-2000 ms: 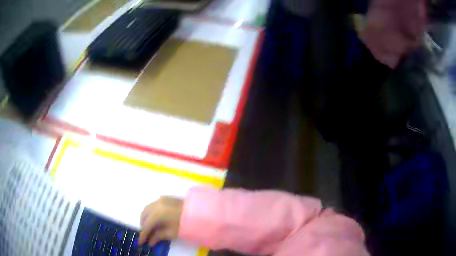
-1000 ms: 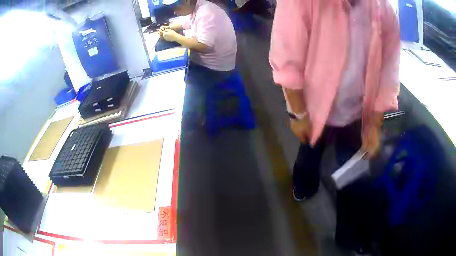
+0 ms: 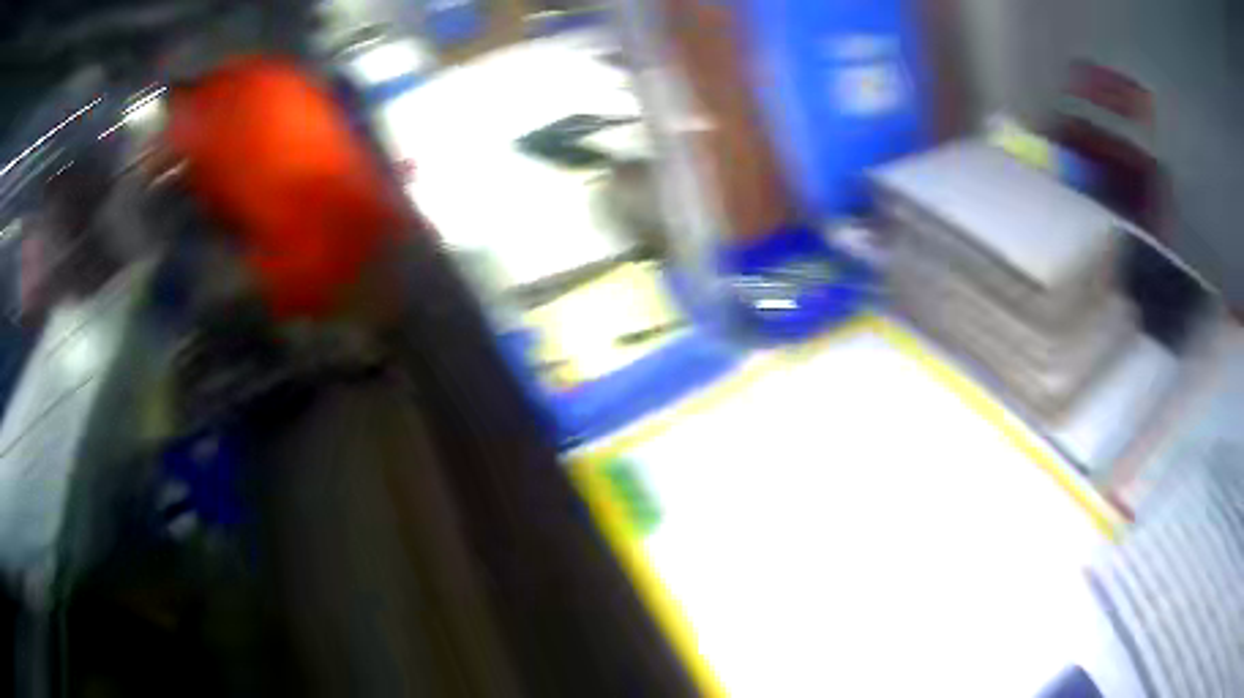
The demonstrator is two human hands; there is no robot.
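Neither of my hands is in view. The frame is strongly blurred. The slotted white foam tray (image 3: 1187, 586) lies at the lower right, cut off by the frame's edge. A small dark blue thing (image 3: 1071, 685) shows at the bottom edge beside it; I cannot tell what it is. The stacked foam trays (image 3: 1010, 266) stand behind, at the right, as a layered grey-tan pile with a pale top.
The white bench (image 3: 846, 518) has yellow tape along its edges and a green mark at its left corner. A blue bin (image 3: 791, 293) with shiny contents stands at its back. A person in orange (image 3: 293, 191) is at upper left, beyond the dark aisle floor (image 3: 409, 545).
The view has swung left, away from the black trays, cardboard and person in pink, to the foam stack, blue bin and person in orange. My hand, seen two seconds ago, is out of the picture.
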